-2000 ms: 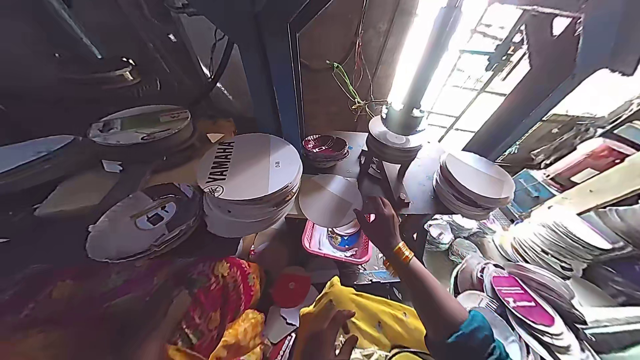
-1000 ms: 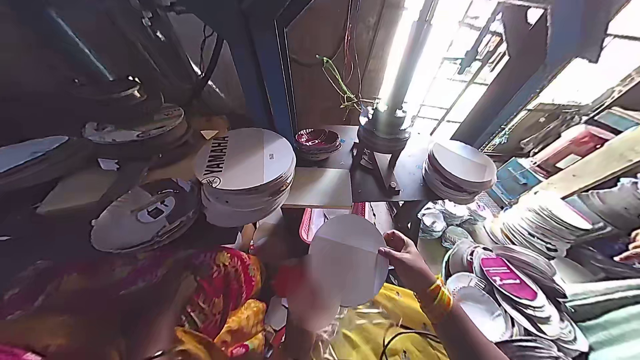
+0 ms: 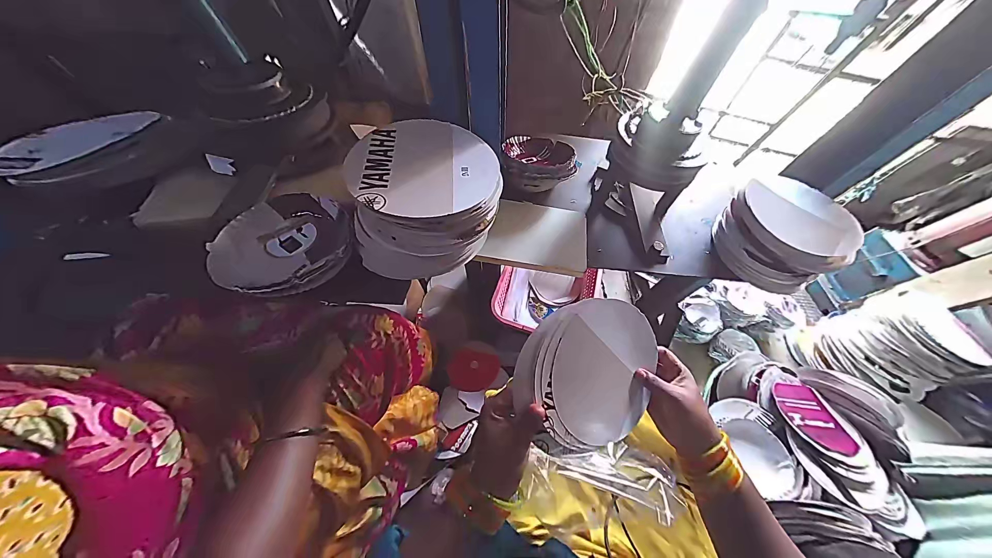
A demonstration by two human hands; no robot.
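Note:
My left hand (image 3: 508, 434) grips the lower left edge of several fanned round discs (image 3: 601, 372), which look like paper or card. The right edge of the same discs is pinched by the fingers of my right hand (image 3: 674, 395). Under them, a clear plastic bag (image 3: 604, 488) lies over yellow cloth on my lap. Just beyond the discs is a pink plastic basket (image 3: 511, 298) with printed pieces in it. A stack of white discs with black lettering (image 3: 430, 170) stands on the bench to the left.
A round press (image 3: 659, 147) stands on the bench, with stacked white discs (image 3: 798, 225) right of it and dark red bowl-shaped pieces (image 3: 539, 159) left of it. Plate piles (image 3: 821, 434) lie at the right. Another person's arm (image 3: 287, 457) and floral clothing are close on my left.
Two seconds ago my right hand was at a disc by the press. Now both hands hold several discs over my lap, and a pale board shows on the bench where that disc lay.

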